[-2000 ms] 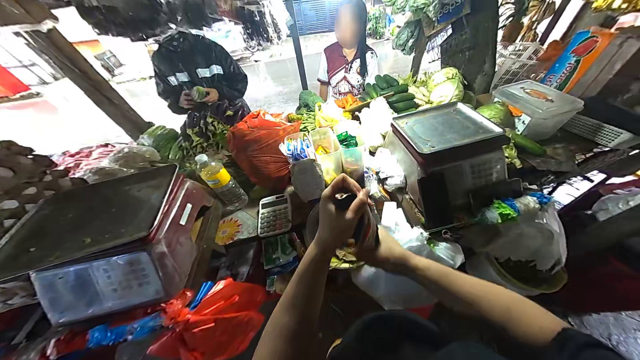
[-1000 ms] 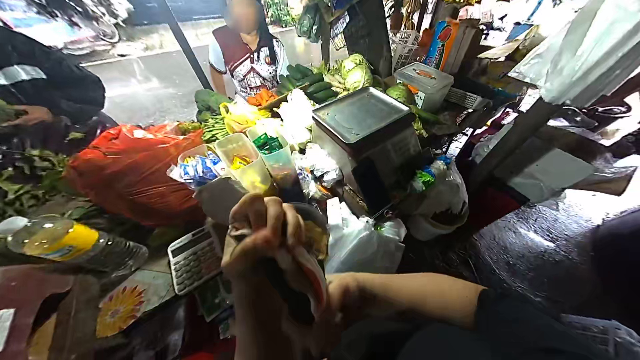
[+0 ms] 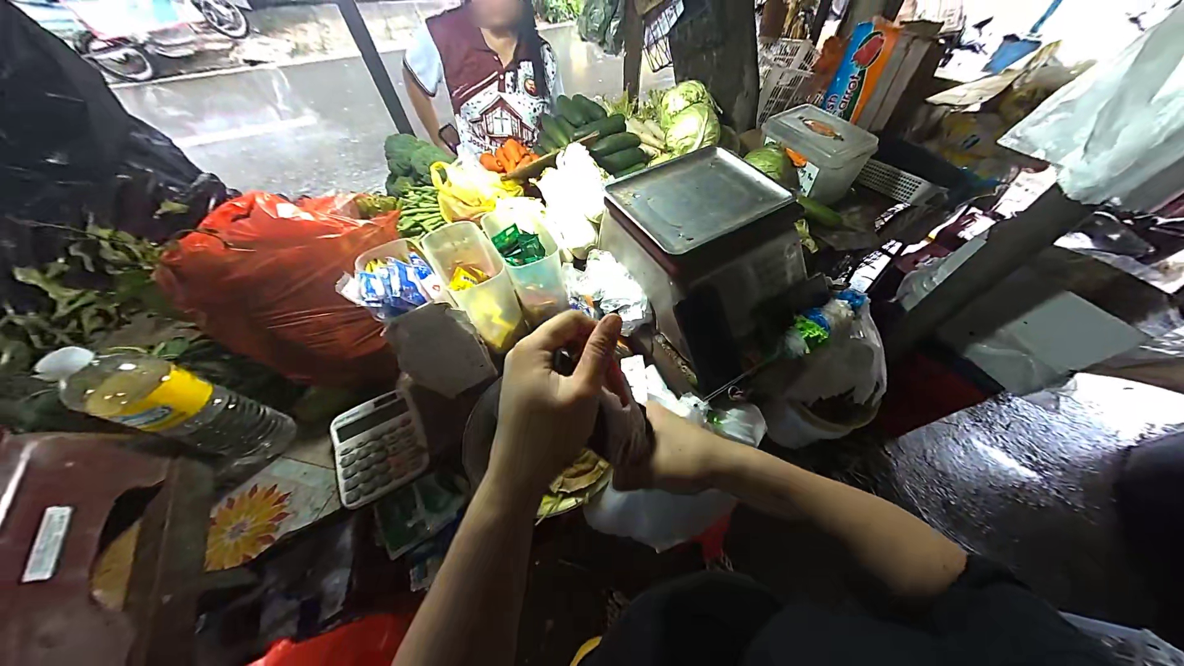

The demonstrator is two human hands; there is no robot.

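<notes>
My left hand (image 3: 550, 398) is raised at the middle, its thumb and index fingertip close together, against a dark, reddish-edged item (image 3: 615, 398) that may be a pouch or wallet. My right hand (image 3: 652, 449) grips that item from the right; its fingers are partly hidden. Beneath the hands lies a round container (image 3: 481, 435) with what look like banknotes (image 3: 575, 481) in it. A white calculator (image 3: 379, 449) is left of my left hand. Just beyond the hands stand clear plastic bins (image 3: 476, 287) of small packets and a piece of grey cardboard (image 3: 442, 350).
A weighing scale (image 3: 698, 199) with a metal pan stands beyond my right hand. An orange plastic bag (image 3: 277, 277) and an oil bottle (image 3: 176, 402) are at left. Cucumbers (image 3: 592, 129), carrots (image 3: 507, 155) and cabbages (image 3: 689, 120) lie at the back, before a person (image 3: 490, 74) in a maroon-and-white top.
The view has turned right and moved closer to the stall. Both hands stay together at the dark item. My left hand's fingers have shifted to a pinch-like pose since a second ago.
</notes>
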